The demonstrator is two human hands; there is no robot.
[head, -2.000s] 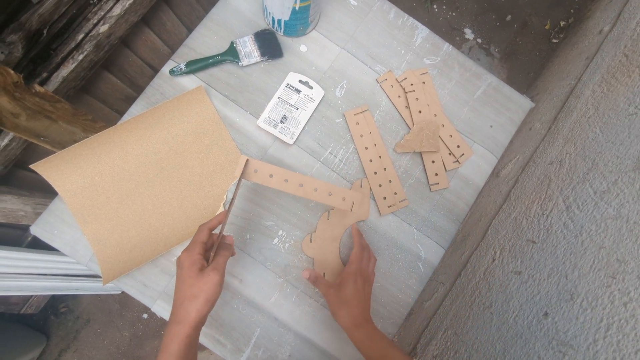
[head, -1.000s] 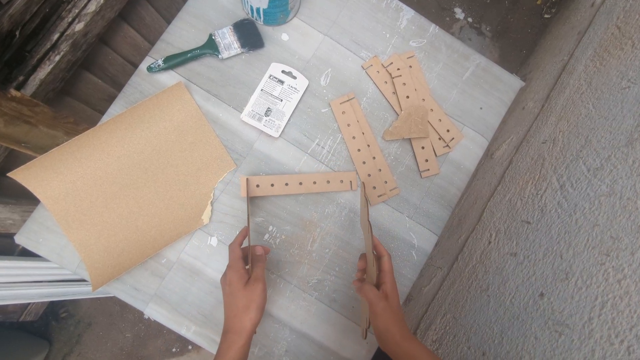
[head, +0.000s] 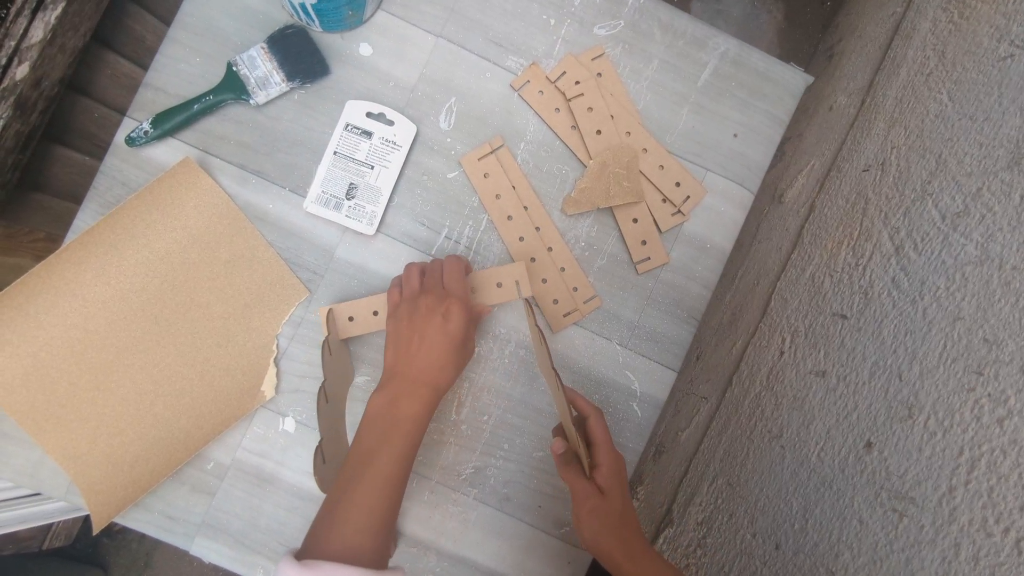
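Observation:
My left hand (head: 432, 324) grips the middle of a perforated fiberboard strip (head: 358, 316). At the strip's left end a scalloped, slotted side piece (head: 334, 400) is joined and stands on edge, with nothing holding it directly. My right hand (head: 590, 472) pinches the lower part of a second scalloped side piece (head: 548, 368), whose top meets the slot at the strip's right end. Just beyond lie two perforated strips (head: 528, 232) side by side. Farther right, several more strips (head: 664, 172) overlap under a torn scrap of sandpaper (head: 606, 180).
A large sandpaper sheet (head: 144, 328) with a torn edge covers the table's left side. Behind it are a green-handled paintbrush (head: 232, 84), a printed blister card (head: 362, 168) and a blue paint can (head: 332, 12). A rough wall (head: 864, 320) borders the table (head: 736, 104) on the right.
My left hand has let go of the left side piece and moved onto the middle of the strip. My right hand still holds the right side piece, which has turned up on edge since the earliest frame.

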